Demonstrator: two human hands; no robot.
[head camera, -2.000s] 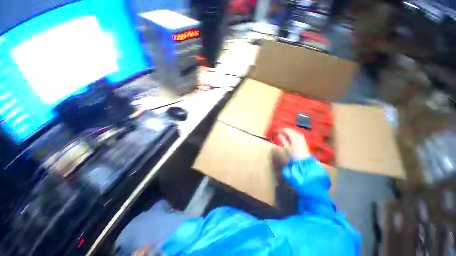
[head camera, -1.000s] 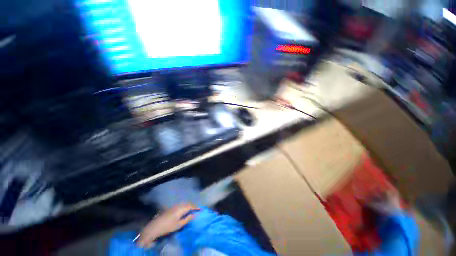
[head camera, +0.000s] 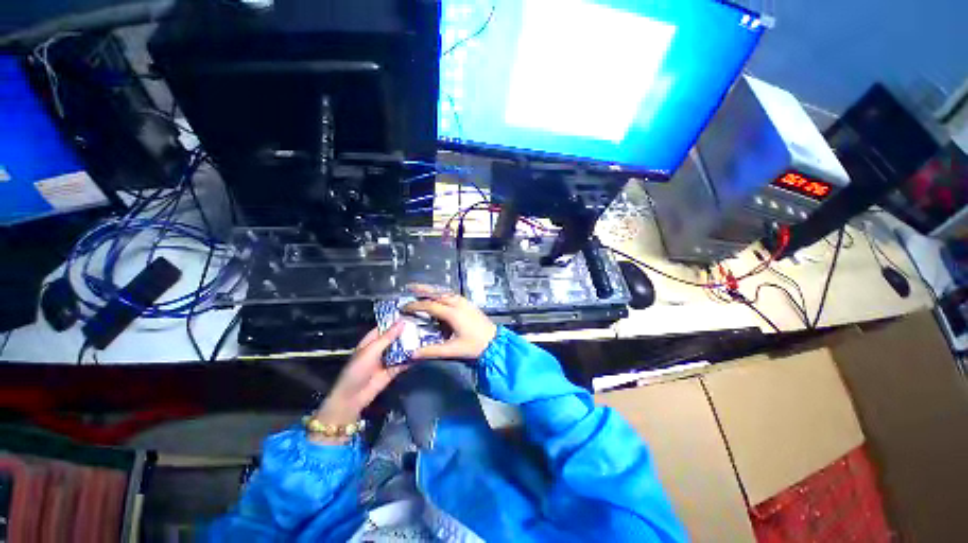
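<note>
A small board or module (head camera: 403, 331), dark with a white patch, is held between both hands just in front of the bench edge. My left hand (head camera: 363, 373) grips its lower left side, with a beaded bracelet on the wrist. My right hand (head camera: 454, 325) holds its top and right side; the fingers partly cover it. Behind the hands are the test fixtures: a clear-covered one (head camera: 318, 278) at left and one with silvery parts in its bays (head camera: 541, 282) at right. What the left fixture holds is unclear through the glare.
A large carton (head camera: 785, 419) with red packing material (head camera: 823, 504) stands at lower right. A mouse (head camera: 638, 284), a power supply (head camera: 743, 170) and a monitor (head camera: 594, 74) are at right. Blue cables (head camera: 138, 265) and a power strip (head camera: 133, 302) lie left. Red trays (head camera: 69, 498) are lower left.
The view has swung left to the fixtures. My right hand has left the red material in the carton and met my left hand; both now hold the module.
</note>
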